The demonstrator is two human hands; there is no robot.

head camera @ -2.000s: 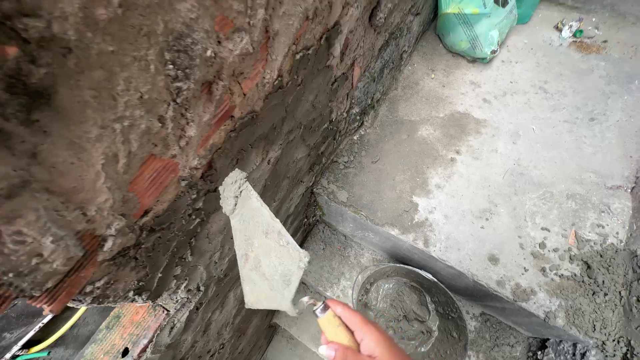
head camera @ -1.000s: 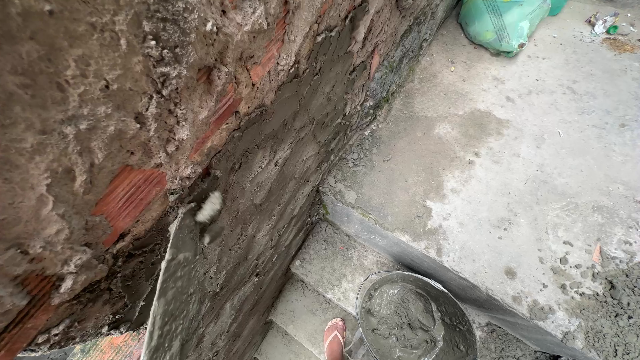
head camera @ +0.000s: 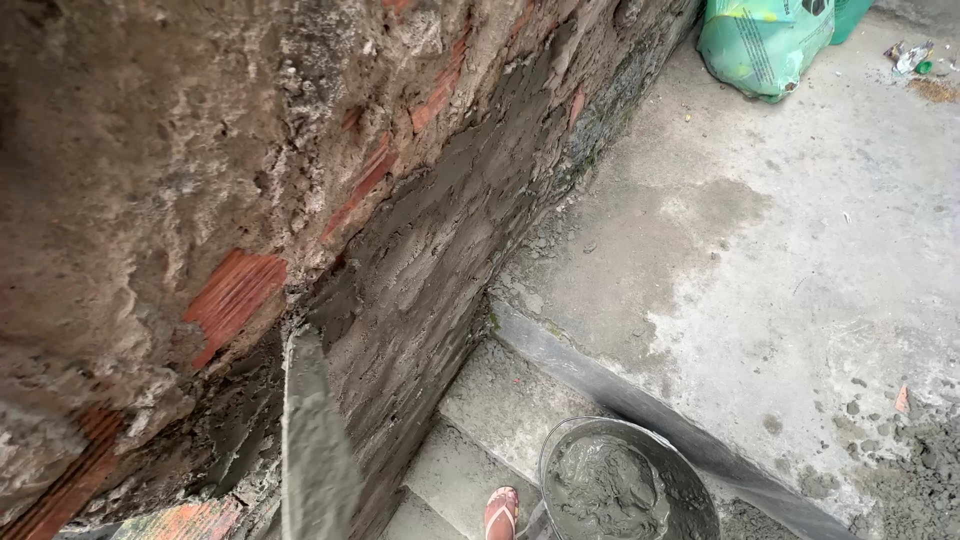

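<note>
The mortar-coated blade of a trowel [head camera: 315, 442] stands nearly on edge at the lower left centre, its tip against the rough wall. Its handle is out of the frame, and neither my left hand nor my right hand shows. Wet grey mortar [head camera: 420, 277] covers a slanting band of the wall, with bare red brick [head camera: 236, 300] exposed left of the tip. A round bucket [head camera: 679, 450] with a wire handle, holding wet mortar [head camera: 604, 480], is at the bottom, right of the blade.
Concrete steps [head camera: 495, 405] run down beside the wall. A sandalled foot [head camera: 502, 514] is on them, left of the bucket. A green plastic bag [head camera: 765, 45] rests on the upper concrete floor [head camera: 810, 262]. Litter [head camera: 911, 56] lies at the top right, loose mortar [head camera: 915, 472] at the lower right.
Two seconds ago a hand held the trowel by its handle near the bucket, mortar at its tip. That hand is now out of view, and the blade is turned on edge against the wall.
</note>
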